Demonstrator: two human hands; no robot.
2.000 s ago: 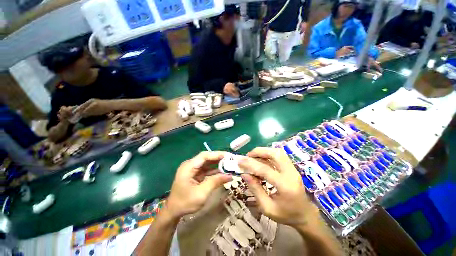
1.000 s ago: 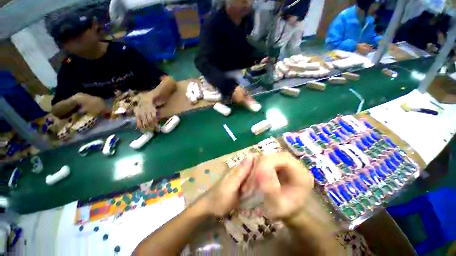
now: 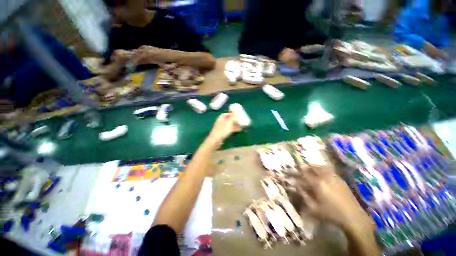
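My left hand [image 3: 224,125] is stretched out over the green belt, its fingers on a white closed housing [image 3: 240,115]. My right hand [image 3: 320,192] is blurred, its fingers apart over the right side of the pile of beige-pink back covers [image 3: 276,218] on the brown board. No held thing shows in it. More pale covers [image 3: 276,158] lie at the back of the board. The blister tray [image 3: 395,175] at the right holds rows of open units showing blue and green, partly blurred.
Several white housings, such as one at the left [image 3: 113,132], lie on the green belt [image 3: 190,131]. Small dots lie on white paper [image 3: 135,200] and a coloured sheet [image 3: 145,171]. Blue and green parts [image 3: 67,237] lie far left. Workers sit opposite, behind piles of housings [image 3: 251,68].
My hands have parted: the left has moved forward to the belt with a white housing at its fingers, the right has moved right over the covers. The view has shifted.
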